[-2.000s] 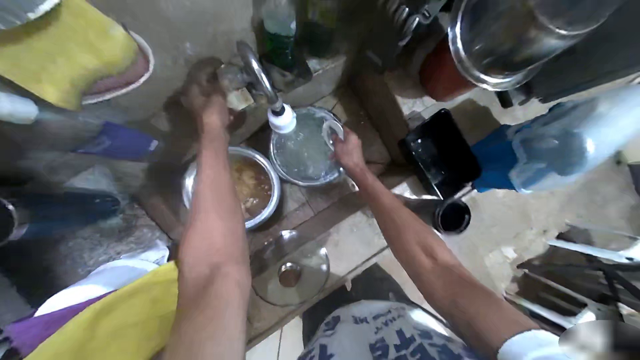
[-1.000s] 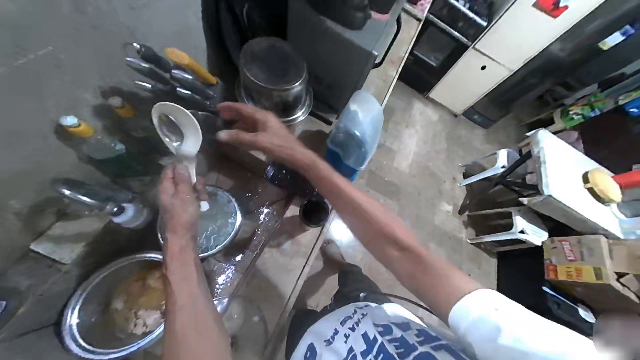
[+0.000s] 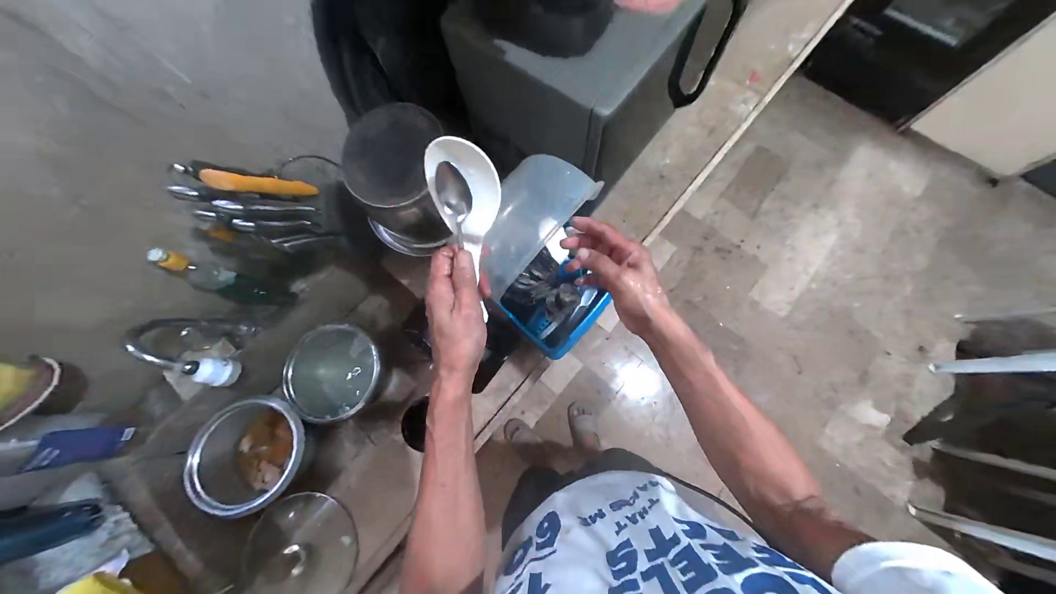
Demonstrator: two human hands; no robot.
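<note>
My left hand (image 3: 455, 318) holds a white ladle (image 3: 483, 177) and a metal spoon (image 3: 452, 191) together by their handles, the spoon lying in the ladle's bowl. My right hand (image 3: 619, 272) is at the opening of a blue utensil box (image 3: 559, 351), fingers apart and apparently holding nothing. The box's clear plastic lid (image 3: 536, 219) stands raised, and dark utensils (image 3: 540, 289) lie inside. To the lower left sit a metal pot of cloudy water (image 3: 332, 375) and a metal pot (image 3: 198, 470) with food in brownish liquid.
A faucet (image 3: 157, 353) rises beside the pots. A glass lid (image 3: 301, 549) lies at the counter's lower left. Knives (image 3: 256, 183) hang on the wall above green bottles (image 3: 219, 280). An upturned pot (image 3: 392, 157) and a grey appliance (image 3: 569, 82) stand behind the box. A dark cup (image 3: 415, 423) is near the edge.
The view has turned and shifted toward the utensil box. The box's lid is now raised, with my right hand at its opening. Two seconds ago, my right hand was at the pot of water.
</note>
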